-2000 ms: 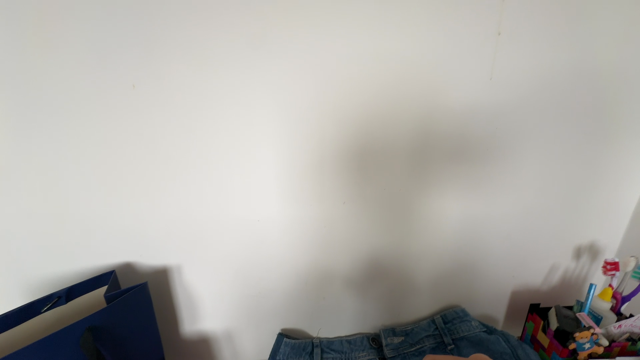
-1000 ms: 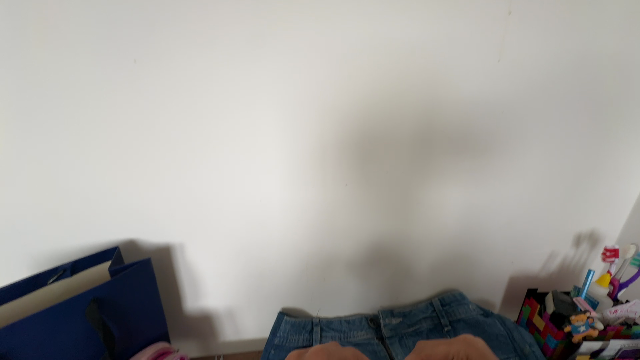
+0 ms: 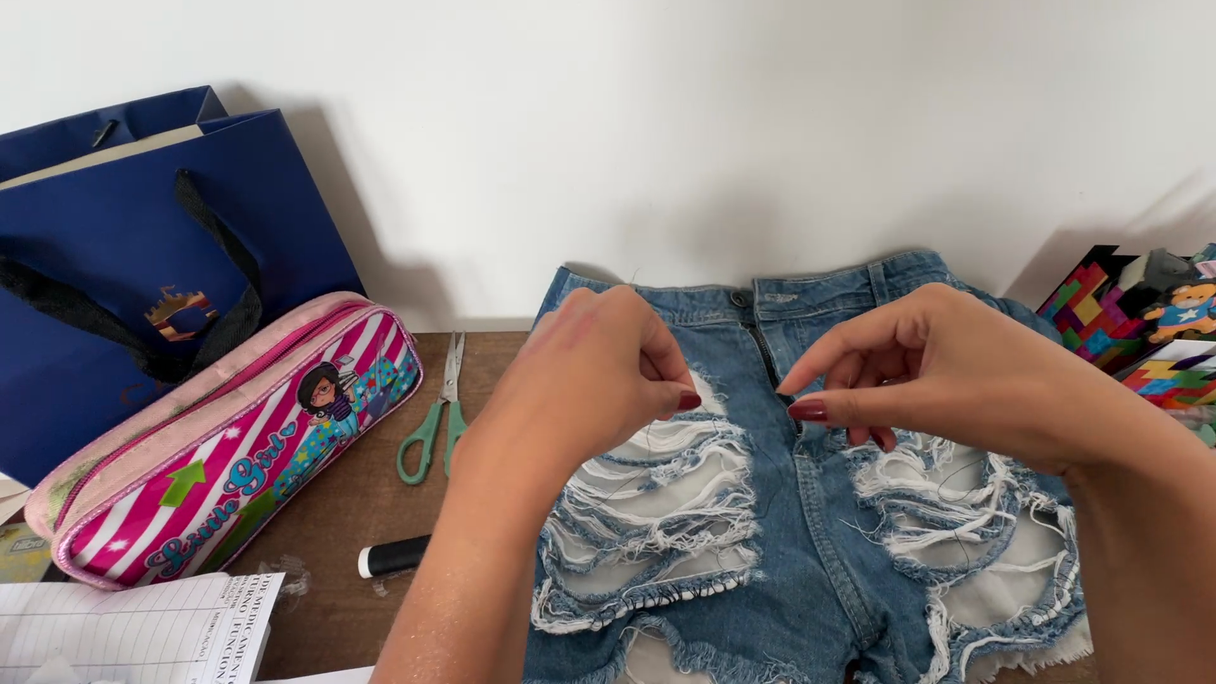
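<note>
Ripped blue denim shorts lie on the wooden table against the wall, waistband toward the wall. Over their left side is my left hand, its thumb and index fingertips pinched together. My right hand is opposite, above the fly, with its thumb and index tips close together. A thin dark thread seems to run by the fingers; a needle cannot be made out. Left of the shorts lie scissors with green handles and a spool of black thread, partly behind my left forearm.
A pink striped pencil case lies before a navy paper bag at left. Printed lined paper is at the lower left. A colorful block-patterned holder with a bear figure stands at right. The white wall rises behind.
The view has tilted down a lot. Both hands, only edges of which showed at the bottom one second ago, are now fully seen above the shorts.
</note>
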